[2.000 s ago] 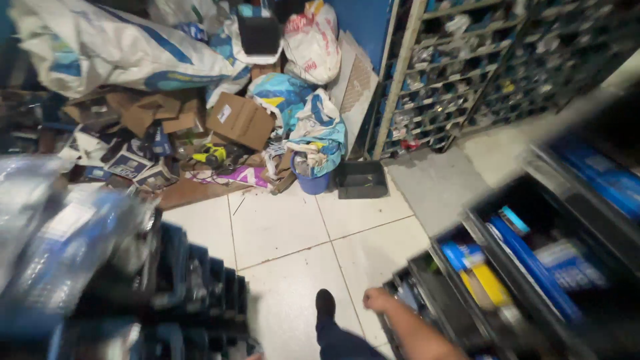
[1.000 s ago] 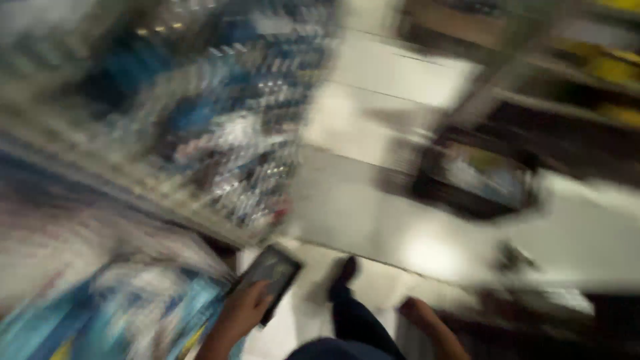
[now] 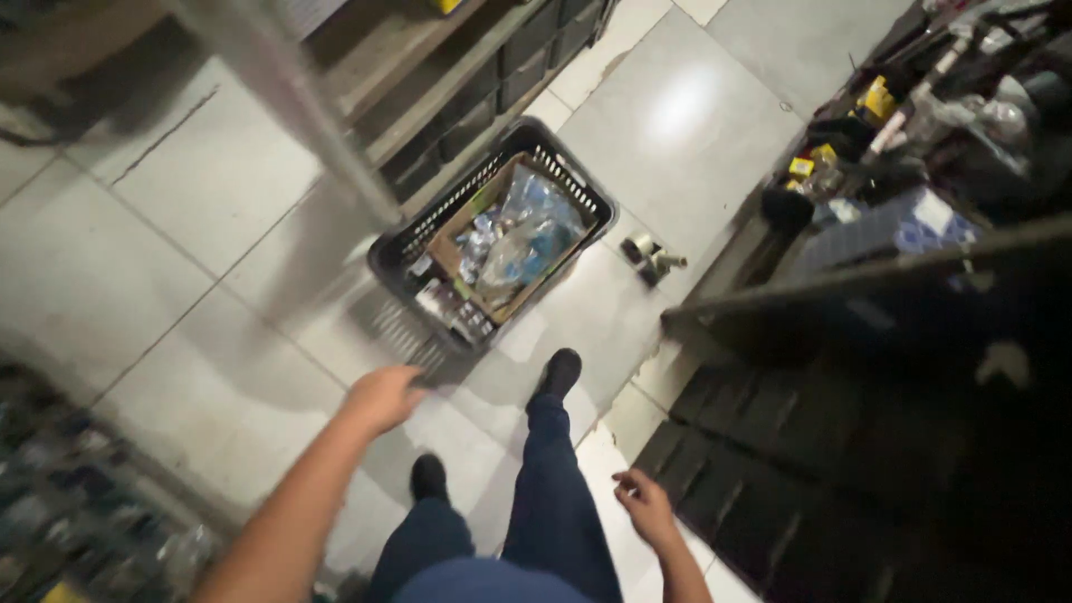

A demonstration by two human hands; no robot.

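Note:
My left hand (image 3: 387, 400) hangs over the tiled floor, fingers loosely curled, near the close corner of a black plastic crate (image 3: 593, 194). Nothing shows in its grasp, though part of the fingers is blurred. The crate stands on the floor ahead of my feet and holds an open cardboard box (image 3: 452, 224) with clear plastic bags (image 3: 536, 243) and small packets in it. My right hand (image 3: 643, 501) is lower right, beside my leg, with its fingers apart and nothing in them. Past the crate, a tape dispenser (image 3: 651, 258) appears to lie on the floor.
A shelving unit with dark bins (image 3: 528, 67) and a metal upright (image 3: 335, 142) borders the crate. To the right stand dark drawers (image 3: 754, 469) and a shelf (image 3: 837, 268) loaded with bagged goods and small yellow boxes (image 3: 801, 167). More small parts (image 3: 75, 486) are at the lower left.
The view has swung strongly to another part of the aisle. One second ago my left hand was at a dark flat object; now that hand is away from it, and the crate is nearer.

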